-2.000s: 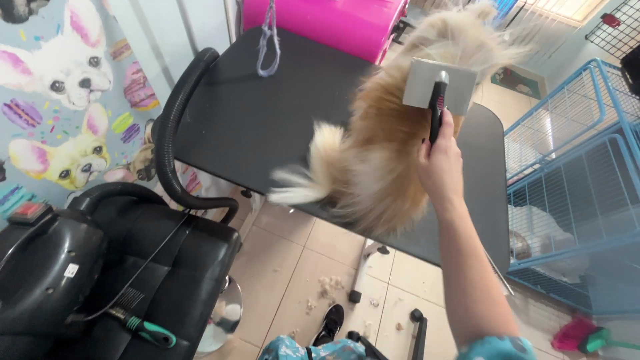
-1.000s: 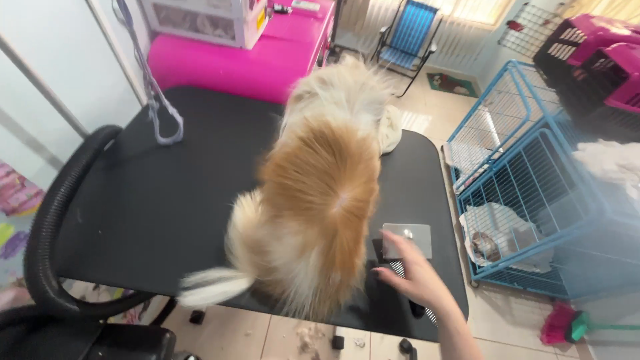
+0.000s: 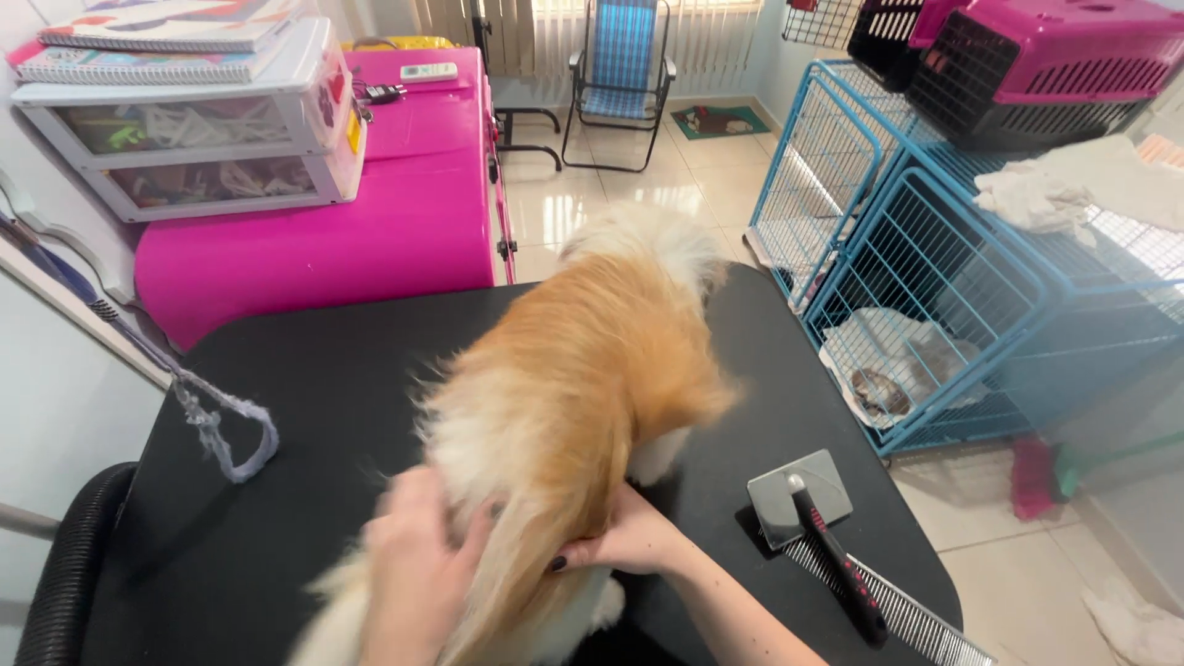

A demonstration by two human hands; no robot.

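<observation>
A long-haired tan and white dog (image 3: 592,361) stands on the black grooming table (image 3: 314,370), its head turned away. My left hand (image 3: 421,546) lies against the fur at the left of its hindquarters, thumb on the coat. On the right flank, my right hand (image 3: 629,536) cups the body, its fingers partly hidden under the fur. Whether either hand closes on the coat I cannot tell. A slicker brush (image 3: 814,527) rests at the table's right, its handle across a metal comb (image 3: 916,615). Neither hand touches these tools.
A looped grooming restraint (image 3: 245,444) hangs at the left, above a black hose (image 3: 74,564). Beyond the table are a pink cabinet (image 3: 370,240) with plastic drawers (image 3: 203,139) and a folding chair (image 3: 624,74). Blue wire cages (image 3: 934,277) stand right, with a pink pet carrier (image 3: 1064,65) on top.
The brush, held in my right hand two seconds ago, now lies on the table. My right hand has moved from beside it to the dog's flank. My left hand has come into view.
</observation>
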